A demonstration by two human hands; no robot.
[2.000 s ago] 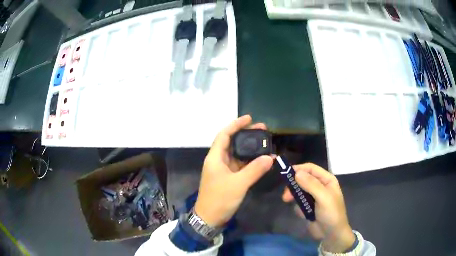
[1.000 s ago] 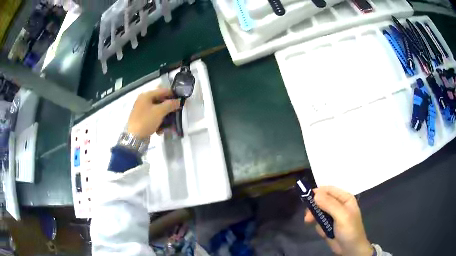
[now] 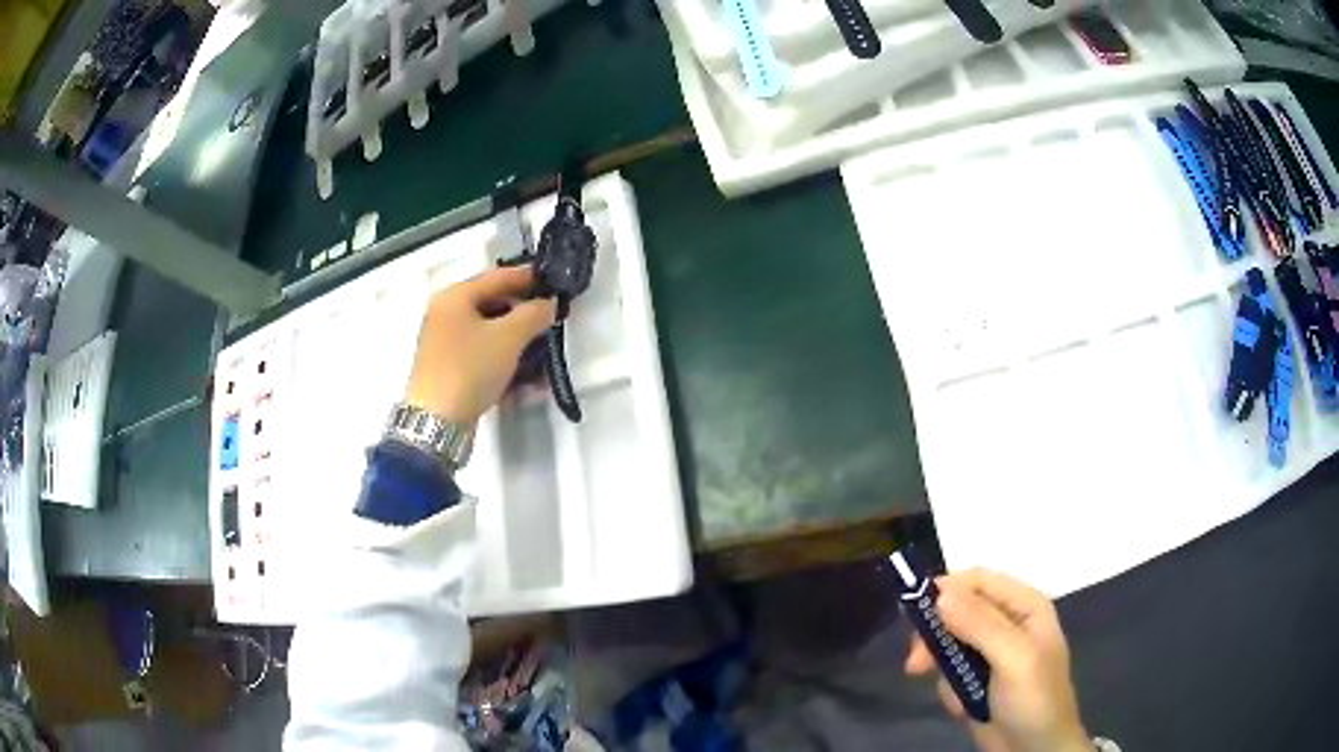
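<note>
My left hand (image 3: 477,338) holds a black watch (image 3: 567,253) by its edge over the right end of the left white tray (image 3: 668,507). The watch has dark straps; the lower one hangs down and curves toward me. Another dark watch shows partly behind my fingers. My right hand (image 3: 1013,654) holds a black strap (image 3: 952,655) with rows of pale-edged holes and a white tip pointing up and left. It is in front of the right white tray (image 3: 1079,441), below the bench edge.
Blue straps (image 3: 1200,176) and dark straps lie at the right tray's far right. Stacked white trays (image 3: 881,140) with straps stand behind it. A toothed watch rack (image 3: 385,74) is at the back left. Small pink and blue pieces line the left tray's left side. Plastic-wrapped bits (image 3: 514,698) show below the bench.
My left hand first left the work in front of me and reached over the left tray; since then the watch in it has tilted. My right hand moved away right, still with the black strap.
</note>
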